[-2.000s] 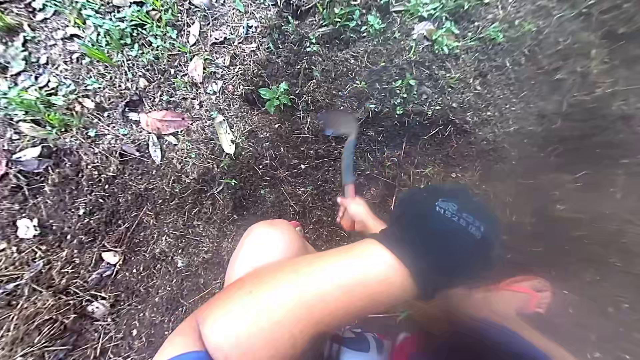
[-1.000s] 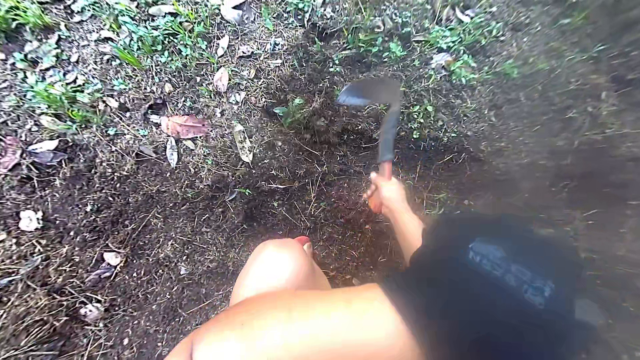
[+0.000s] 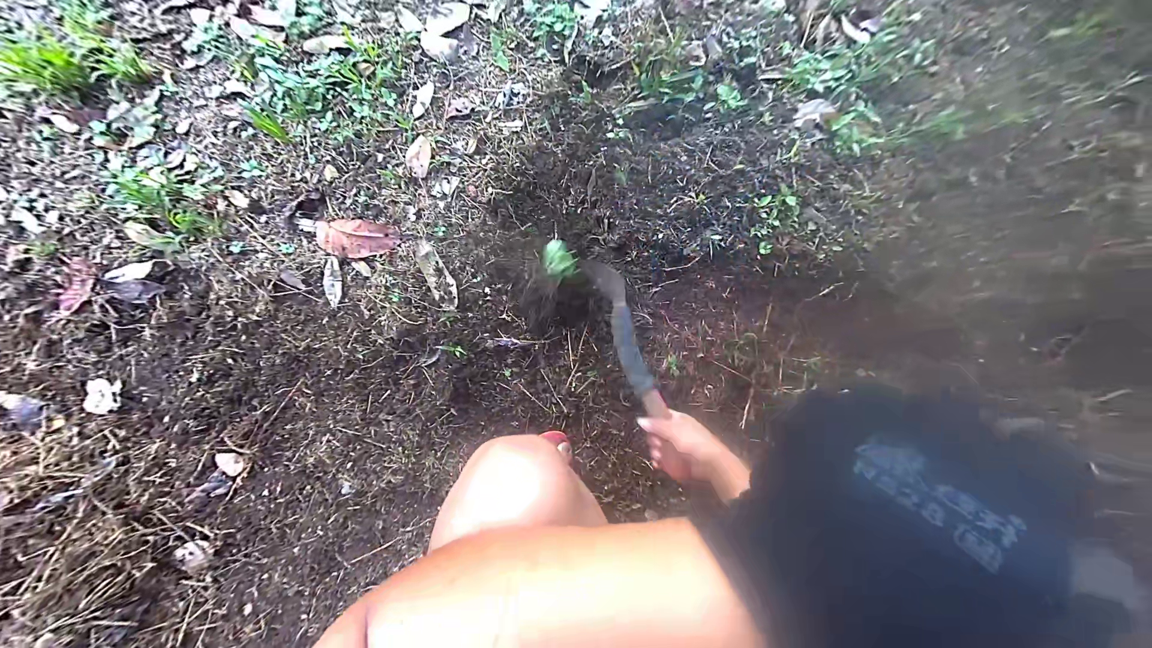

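Observation:
My right hand (image 3: 679,445), at the lower centre right, is closed around the brownish handle of a sickle-like hand tool (image 3: 633,355) with a curved metal blade. The blade points up and then left, its end blurred. By that end, a small green plant (image 3: 560,259) stands over a blurred dark clump of soil (image 3: 553,301); whether the blade touches them I cannot tell. Black cloth (image 3: 900,513) bearing writing covers part of my right side and hides the rest of the arm. My left hand does not show.
A bent bare knee (image 3: 508,481) is at the bottom centre, with another bare limb (image 3: 549,585) crossing in front. Around lie dark soil, a reddish dry leaf (image 3: 355,238), dry straw (image 3: 54,567) at lower left and grass tufts (image 3: 45,65) at upper left.
The tool's blade has come down and left to the small plant from its place up and right one second ago. The plant, rooted-looking earlier, now appears blurred over a dark clump.

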